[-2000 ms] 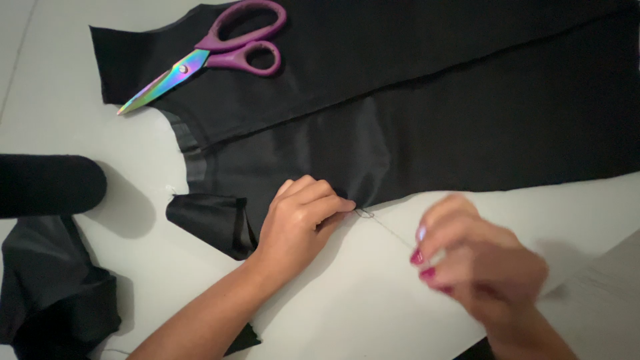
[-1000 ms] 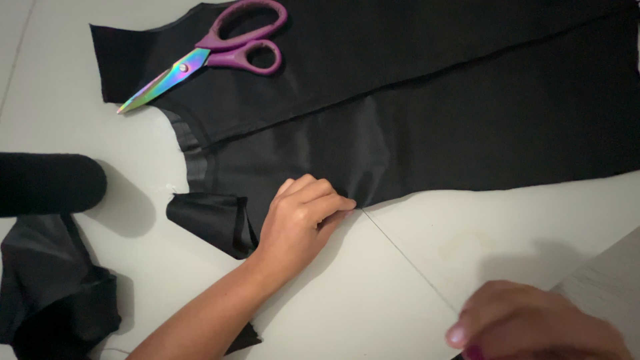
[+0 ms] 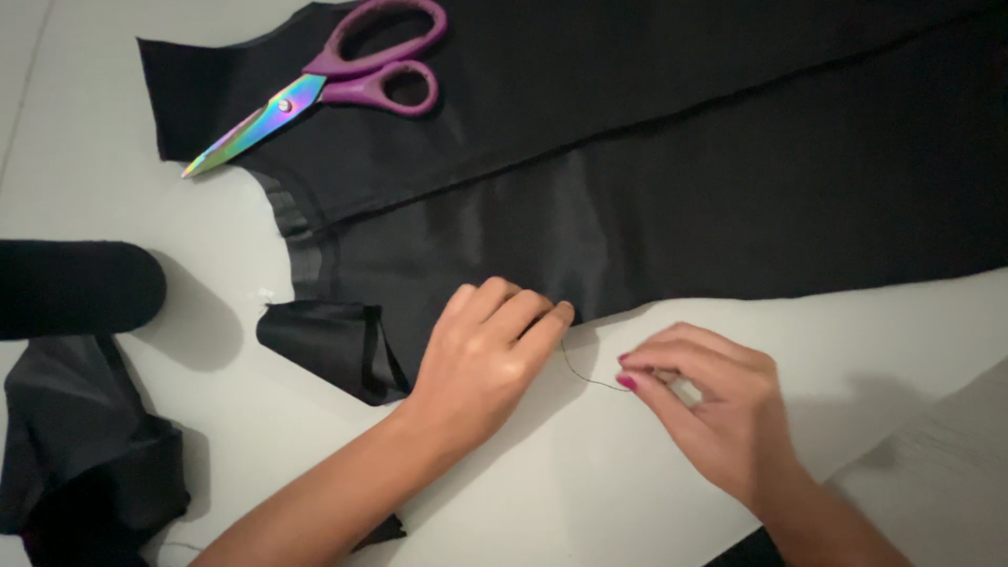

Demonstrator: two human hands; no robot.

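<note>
A large piece of black fabric (image 3: 709, 189) with a long seam lies flat on a pale tiled surface. My left hand (image 3: 496, 354) pinches its lower edge near the middle, fingertips at the cloth. Just right of it, my right hand (image 3: 701, 402) has thumb and forefinger together on a dark thread (image 3: 587, 379), which runs slack in a curve to the fabric edge by my left fingers. Whether a needle is between those fingertips cannot be told. Scissors (image 3: 315, 87) with purple handles and rainbow-coloured blades rest on the fabric at upper left, blades nearly closed, tip past the curved edge.
A black rounded cylindrical object (image 3: 79, 289) reaches in from the left edge. Below it is a crumpled black cloth (image 3: 94, 449). A folded flap of the fabric (image 3: 331, 346) lies left of my left hand. A small dark scrap (image 3: 382, 534) shows beside my left forearm.
My right hand has come back up from the lower right to near the fabric edge. The thread, drawn straight a second ago, now hangs slack. My left hand has stayed in place.
</note>
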